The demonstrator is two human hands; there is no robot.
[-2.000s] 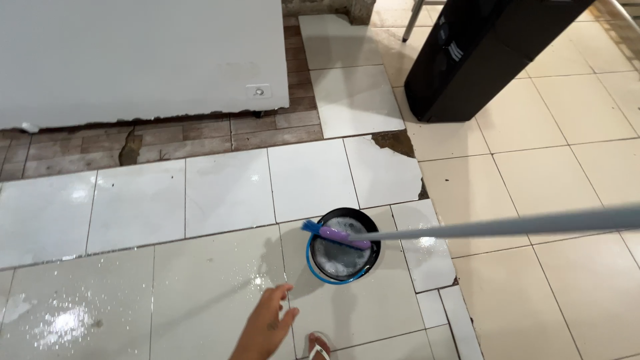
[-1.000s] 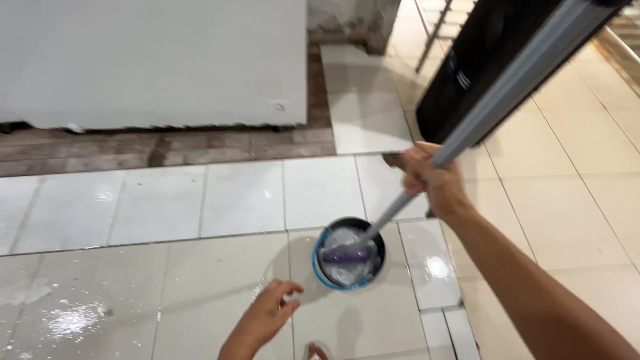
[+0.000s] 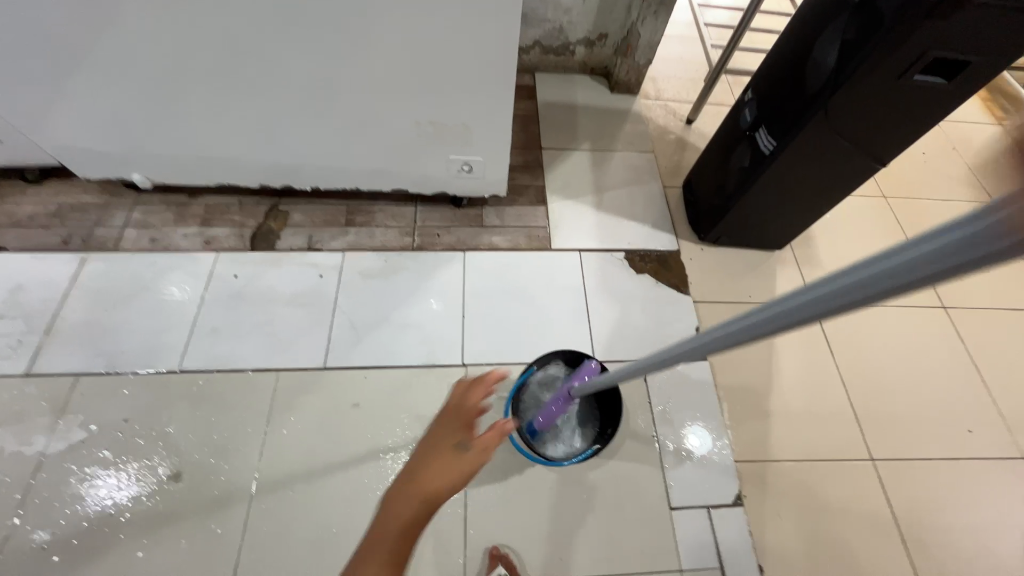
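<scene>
A black bucket (image 3: 612,408) with a blue handle stands on the tiled floor, holding foamy water. In its mouth lies the purple head of a brush (image 3: 564,396) with blue bristles, tilted, on a long grey pole (image 3: 768,324) that rises to the right edge. My left hand (image 3: 468,432) is at the bucket's left rim, fingers spread and holding nothing; whether the fingertips touch the rim cannot be told. My right hand is out of view, apart from perhaps a blurred patch of skin at the right edge near the pole's upper end.
A white chest appliance (image 3: 280,96) stands at the upper left. A tall black speaker-like cabinet (image 3: 800,136) and a metal rack (image 3: 724,60) are at the upper right. The pale floor tiles (image 3: 352,448) are wet, with a broken tile corner (image 3: 660,268) above the bucket.
My left hand has moved closer to the bucket. My right hand, seen on the pole one second ago, has left the view, and the pole has swung lower toward the right.
</scene>
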